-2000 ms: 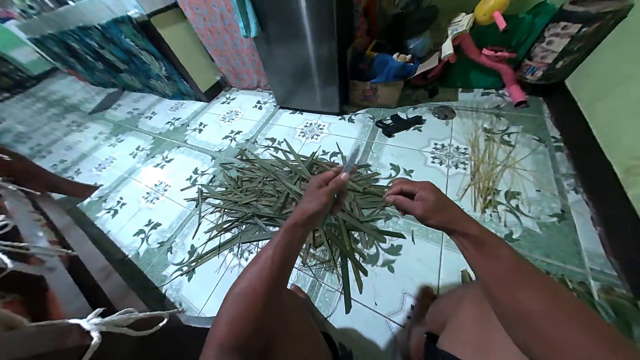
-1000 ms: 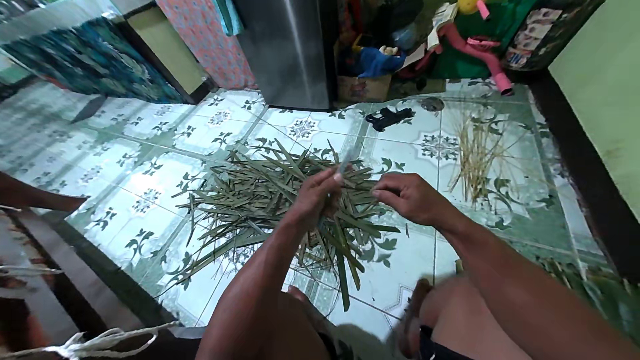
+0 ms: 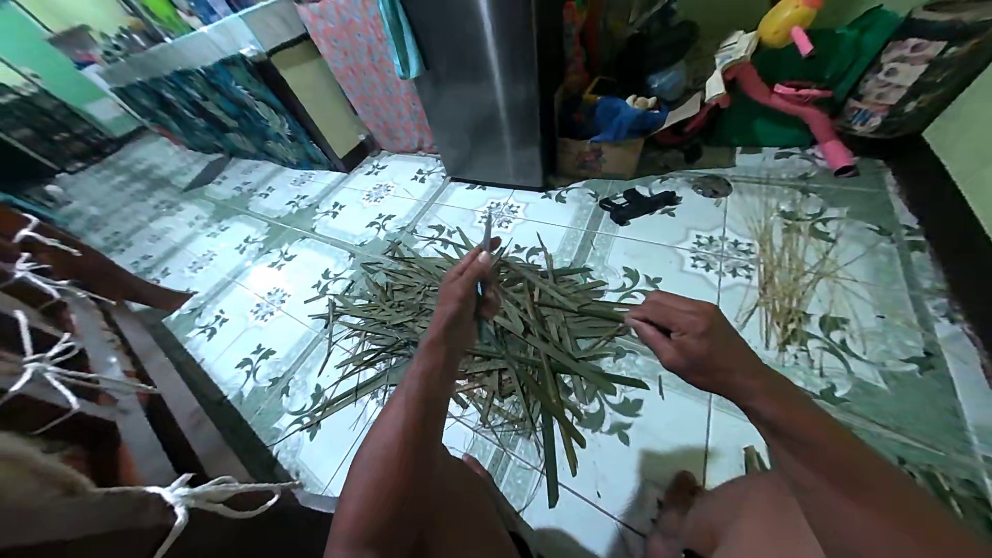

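A loose heap of green leaf strips (image 3: 542,349) lies on the patterned tile floor. Above its middle is my left hand (image 3: 469,291), closed around a knife (image 3: 487,229) whose thin blade points up and away. My right hand (image 3: 674,333) is at the heap's right side, its fingers pinched on what looks like the end of a thin leaf strip; how far the strip runs toward the left hand is unclear. A small spread of pale thin ribs (image 3: 787,287) lies on the floor to the right of my right hand.
A black toy-like object (image 3: 639,205) lies beyond the heap, near a dark refrigerator (image 3: 492,93) and a cardboard box (image 3: 597,157) of mixed items. Furniture with white cord ties (image 3: 182,496) stands close on the left. More green leaf material (image 3: 942,488) is at the lower right.
My right hand has moved right, away from my left hand, compared with one second ago. The left hand stays over the heap with the knife.
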